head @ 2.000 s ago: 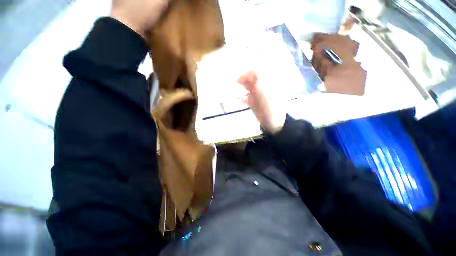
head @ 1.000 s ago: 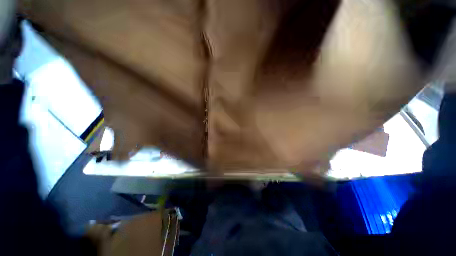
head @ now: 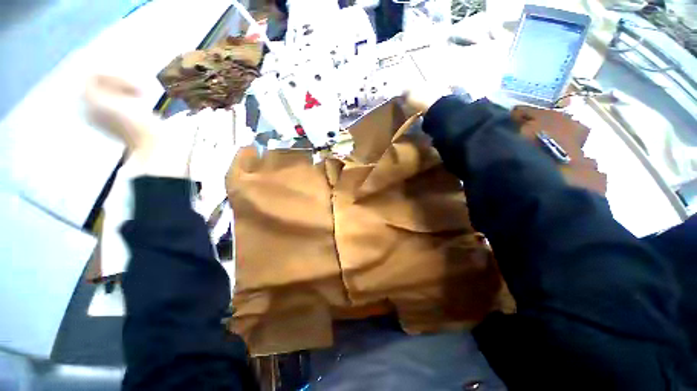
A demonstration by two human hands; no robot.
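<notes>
A tan-brown garment panel [head: 290, 221] with a centre seam lies spread on the table below the sewing machine head [head: 306, 84] and hangs over the front edge. My left hand [head: 118, 111] is blurred, raised at the left away from the panel, with nothing seen in it. My right hand [head: 413, 103] is at the panel's far edge, right of the machine head, mostly hidden by cloth and sleeve; its grip cannot be told. Darker brown patches [head: 585, 145] lie at the right with small metal snips [head: 552, 147] on top.
A crumpled brown bundle [head: 214, 72] lies left of the machine head. White layered cloth pieces [head: 218, 141] lie in front of it. A lit control panel [head: 544, 53] stands at the upper right. A grey apron [head: 413, 359] covers my lap.
The panel, held up before the camera a second ago, now lies on the table. The machine head and control panel have come into view. My left hand is now off the cloth at the left.
</notes>
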